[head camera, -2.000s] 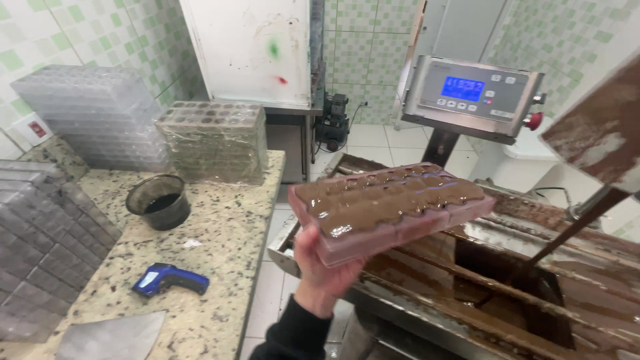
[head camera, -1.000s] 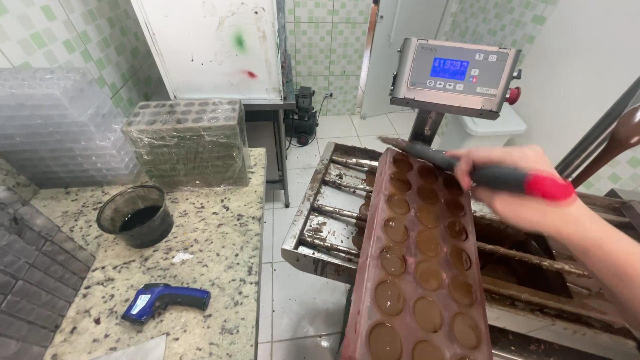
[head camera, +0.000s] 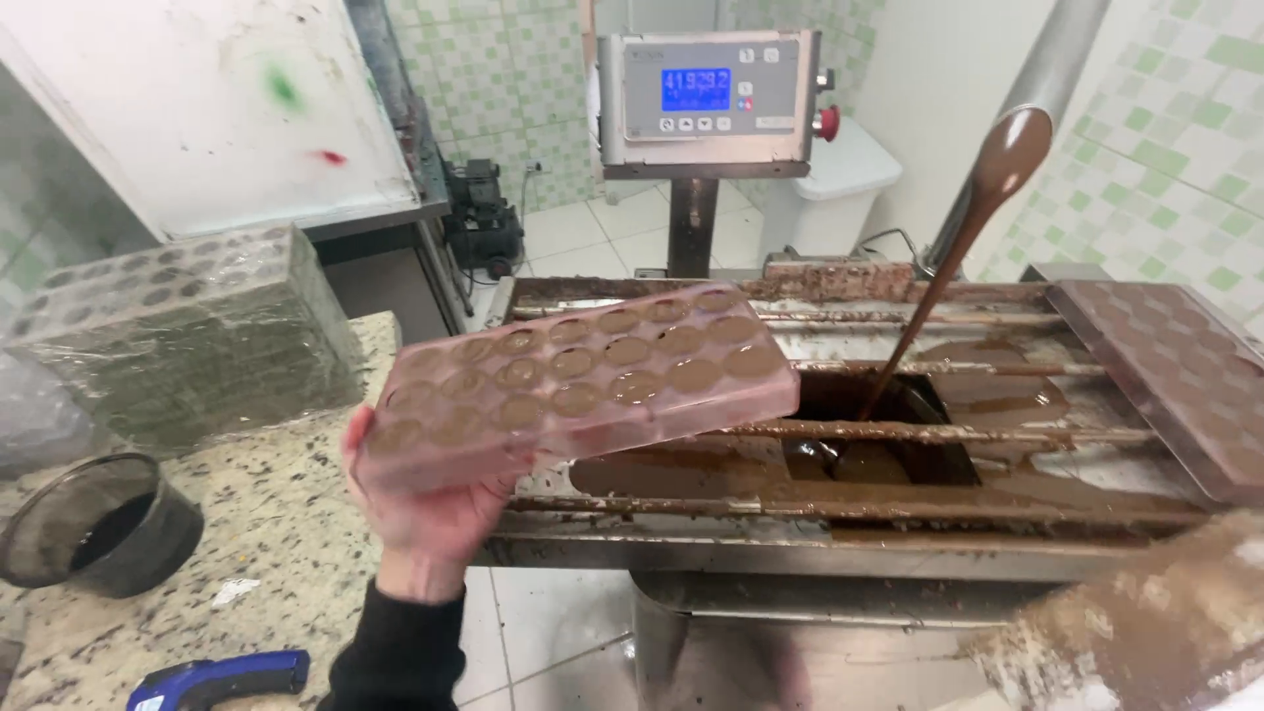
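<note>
My left hand (head camera: 430, 513) grips the left end of a clear plastic chocolate mold (head camera: 583, 380), tilted up to the right. Its round cavities hold brown chocolate, glossy in places. Behind it, melted chocolate (head camera: 928, 286) streams from a metal spout (head camera: 1047, 69) into the dark opening of the chocolate machine. A second chocolate-filled mold (head camera: 1175, 375) lies on the right end of the machine's rails (head camera: 948, 434). My right hand is out of view. A blurred, chocolate-smeared surface (head camera: 1136, 622) fills the lower right corner; what it is I cannot tell.
A control panel (head camera: 711, 99) with a red button stands behind the machine. On the granite counter (head camera: 286, 553) at left are wrapped molds (head camera: 188, 346), a dark bowl (head camera: 109, 523) and a blue infrared thermometer (head camera: 222, 681). An air compressor (head camera: 484, 217) sits on the floor beyond.
The right hand with its black-and-red-handled tool, seen over the mold a second ago, has left the view. The mold's chocolate coat from two seconds ago now shows as separate round fills. The view has shifted right.
</note>
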